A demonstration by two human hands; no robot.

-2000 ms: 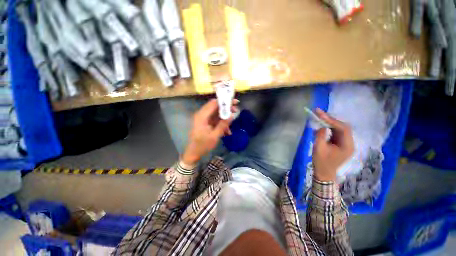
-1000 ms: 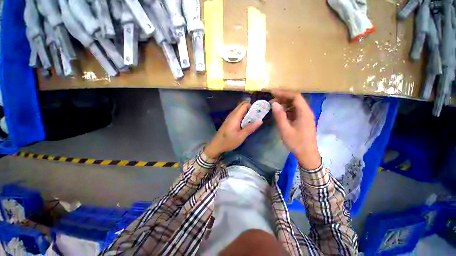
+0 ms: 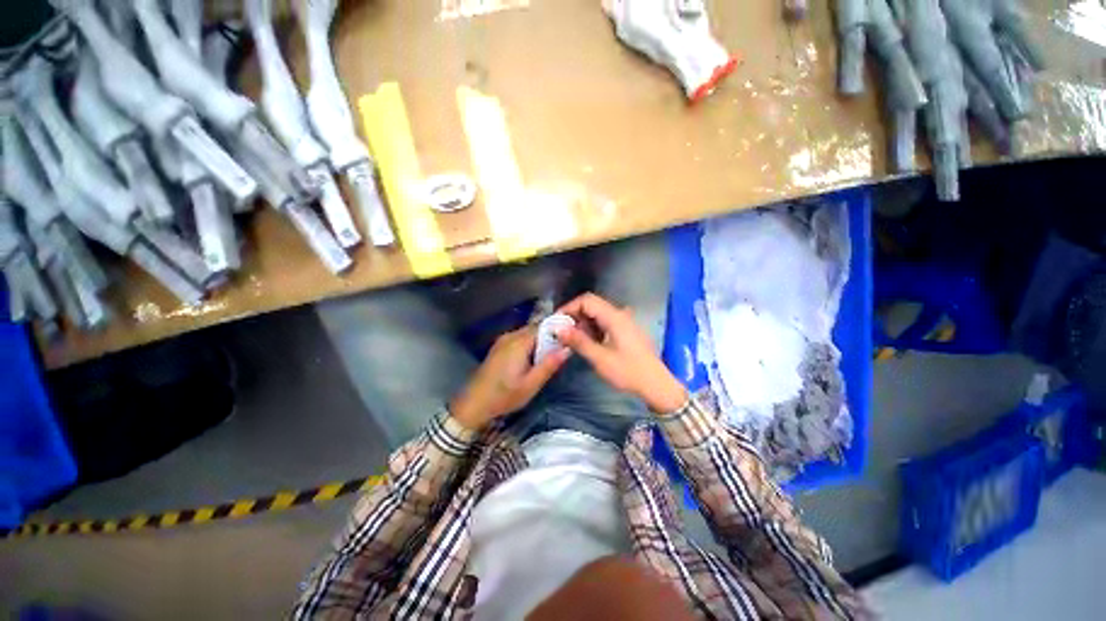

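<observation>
A small white oval part [image 3: 553,337], which looks like the head end of a handle, is held above the lap, below the bench edge. My left hand [image 3: 503,375] grips it from the left side. My right hand [image 3: 616,349] has its fingertips on the part's upper right side. Whether the right fingers hold a small fitting cannot be made out. The rest of the part is hidden by the fingers or blurred against the dark background.
The cardboard-covered bench [image 3: 582,158] bears grey-white handles [image 3: 200,140] at left, more handles [image 3: 934,73] at right, yellow tape [image 3: 406,182], a ring [image 3: 446,192] and a white glove [image 3: 671,43]. A blue bin [image 3: 857,352] with grey fittings [image 3: 801,425] stands beside my right leg.
My right hand has come from the right-hand bin to the part in my left hand. The part now sits lower, below the bench edge. The view has shifted and tilted.
</observation>
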